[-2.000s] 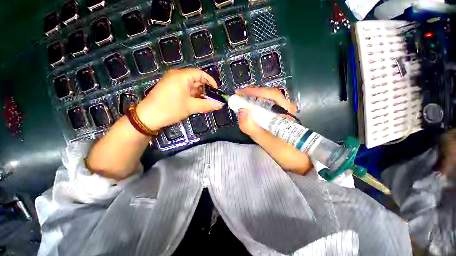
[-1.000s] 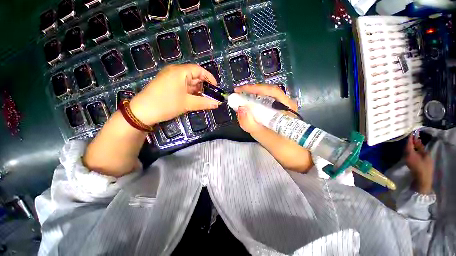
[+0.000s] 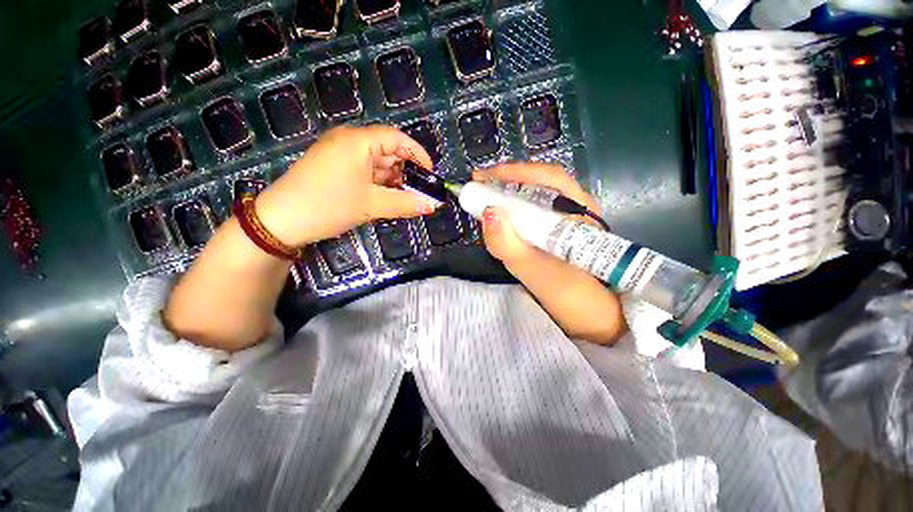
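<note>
My left hand (image 3: 340, 192) pinches a small black watch-like housing (image 3: 423, 181) between thumb and fingertips. My right hand (image 3: 536, 225) grips the front of a large clear-white dispensing syringe (image 3: 601, 250), its tip pointing left at the housing's right end; whether the tip touches it I cannot tell. A green cap (image 3: 707, 302) is on the syringe's rear, with a pale yellowish hose (image 3: 766, 343) leaving it. A thin dark stick (image 3: 571, 206) lies along the syringe by my right fingers. The clear tray (image 3: 526, 75) of dark housings is under and behind my hands.
At right stand a white board (image 3: 776, 160) with rows of tiny parts and a black box (image 3: 869, 150) with a red light. Red parts (image 3: 681, 28) lie upper right, more (image 3: 20, 225) far left. A dark rod (image 3: 689, 135) lies beside the board. Another person's sleeve (image 3: 861, 365) is lower right.
The syringe's rear end has swung slightly up and right, and the hose bends differently. Both hands keep nearly the same place. The other person's hand at the right has gone from view.
</note>
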